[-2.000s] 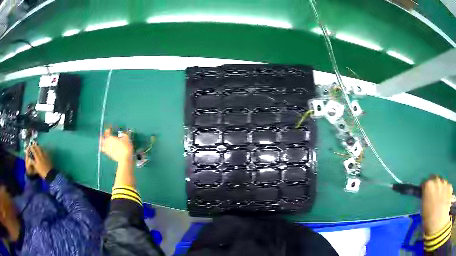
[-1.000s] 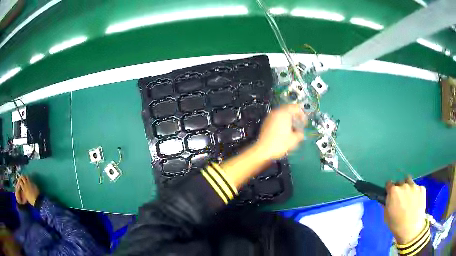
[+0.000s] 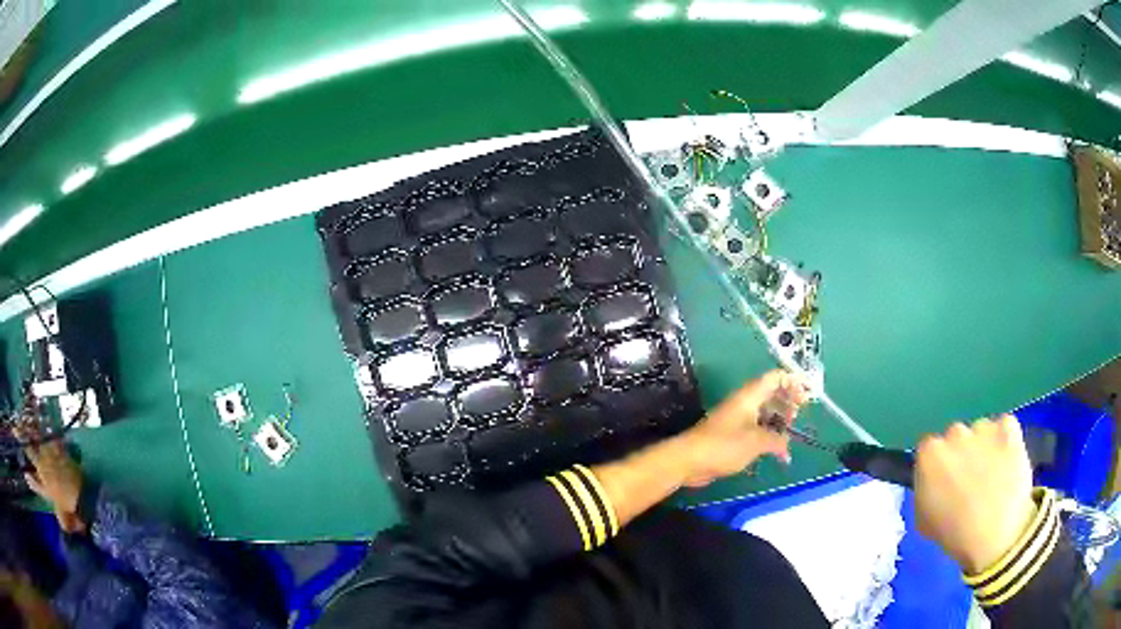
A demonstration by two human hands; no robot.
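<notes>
My right hand (image 3: pixel 977 498) grips the black handle of a long-tipped hand tool (image 3: pixel 875 461), its thin shaft pointing left. My left hand (image 3: pixel 747 430) is at the tool's tip, fingers closed around a small dark item that is mostly hidden; it looks like a wired module but I cannot tell for certain. Several wired modules, pale squares with dark round centres (image 3: pixel 788 291), lie in a line up the bench beyond my left hand, with thin coloured wires. Two more wired modules (image 3: pixel 274 440) lie apart at the left.
A black blister tray (image 3: pixel 510 295) lies tilted left of the modules. A clear hose (image 3: pixel 725 280) crosses the view. A black box (image 3: pixel 86 363) and a neighbour's hand (image 3: pixel 55 477) are at far left. A small brown box (image 3: pixel 1098 207) is far right. A blue bin (image 3: pixel 916 578) holds white pieces below the bench.
My left hand has come from the left modules, across the tray, to the tool's tip. My right hand keeps the tool. The view has shifted right.
</notes>
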